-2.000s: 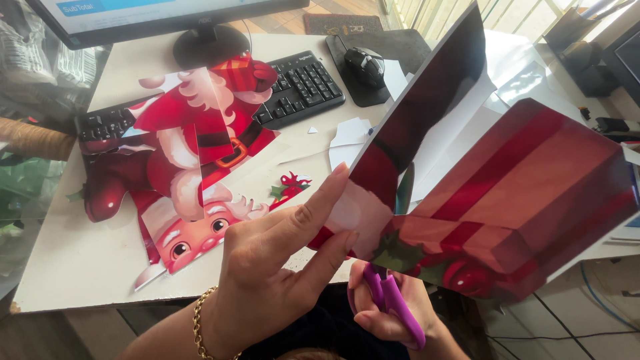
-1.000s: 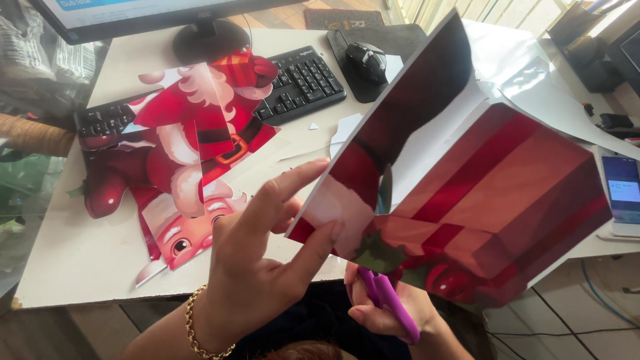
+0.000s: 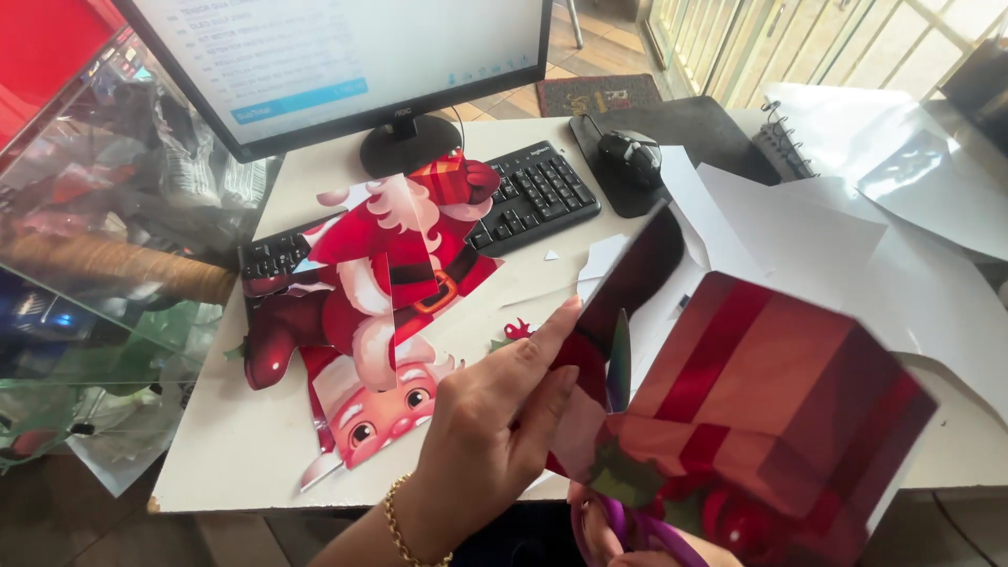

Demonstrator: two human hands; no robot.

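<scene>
My left hand (image 3: 504, 402), with a gold chain bracelet at the wrist, pinches a printed paper sheet (image 3: 756, 378) showing a red gift box and a dark boot shape. Below the sheet my right hand (image 3: 606, 535) grips scissors with purple handles (image 3: 642, 531). One blade shows in a slit between the boot and the gift box; the other is hidden. Left of my hands lie overlapping Santa Claus paper cutouts (image 3: 370, 291), partly over the keyboard. A small holly cutout (image 3: 516, 329) lies behind my left fingers.
A monitor (image 3: 354, 102) stands at the back, near a black keyboard (image 3: 535, 197) and a mouse (image 3: 630, 156) on a pad. White paper sheets (image 3: 787, 228) and a spiral notebook (image 3: 787, 146) cover the right side. A glass case (image 3: 110, 315) borders the left.
The printed sheet has turned and moved lower, and its white edge strip beside the dark boot shape no longer shows. The view has shifted up a little. Both hands keep their holds.
</scene>
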